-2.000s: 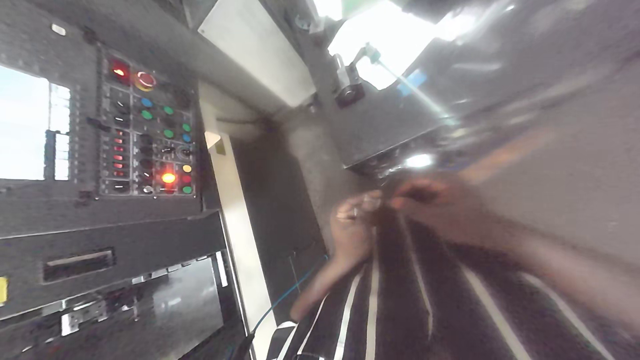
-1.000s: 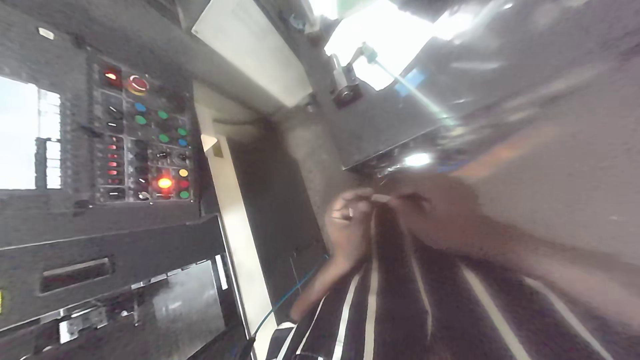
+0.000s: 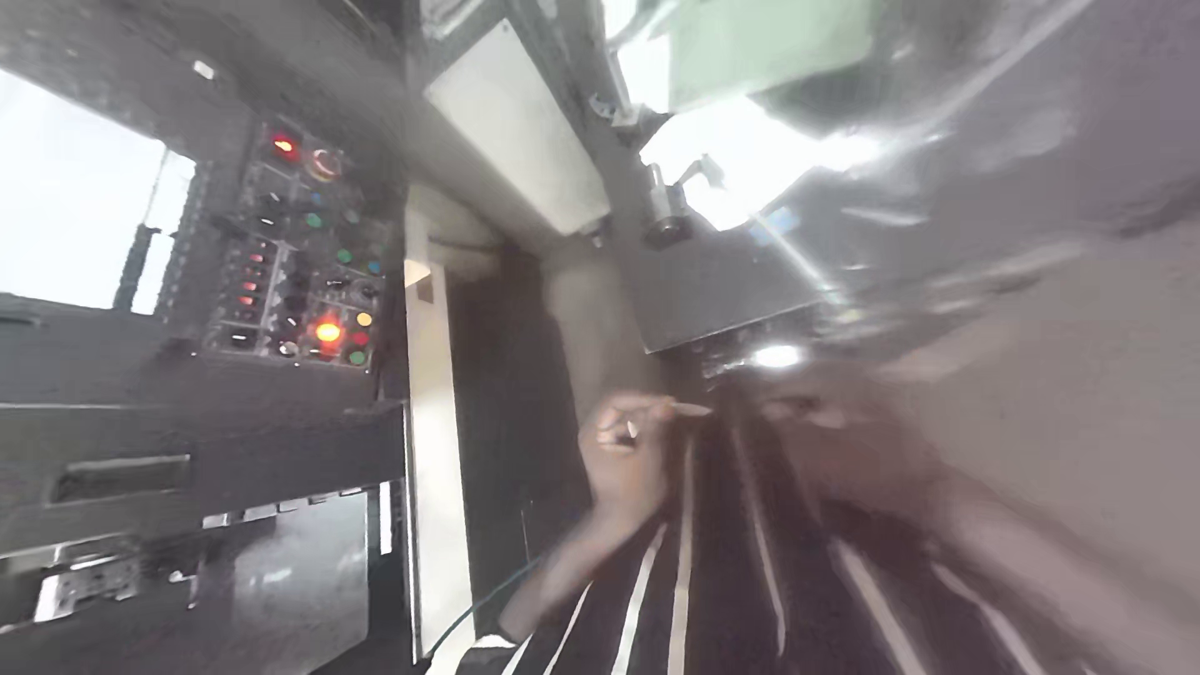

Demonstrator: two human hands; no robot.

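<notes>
My left hand (image 3: 630,455) is in front of my dark striped garment (image 3: 731,562), its fingers curled and closed on a small pale object (image 3: 692,410) that sticks out from the fingertips toward the right. What the object is cannot be told. My right hand (image 3: 834,422) is blurred, to the right of the left hand and apart from it. Its fingers point left; whether they hold anything cannot be made out.
On the left is a machine control panel (image 3: 309,262) with lit red lamps, coloured buttons and a bright screen (image 3: 75,197). A metal fixture (image 3: 667,202) stands on a dark surface ahead, beside a glaring white area. A thin cable (image 3: 487,600) runs at lower left.
My hands were close together at the small object; now the right hand has moved away to the right, while the left keeps the pale object. The view has shifted slightly.
</notes>
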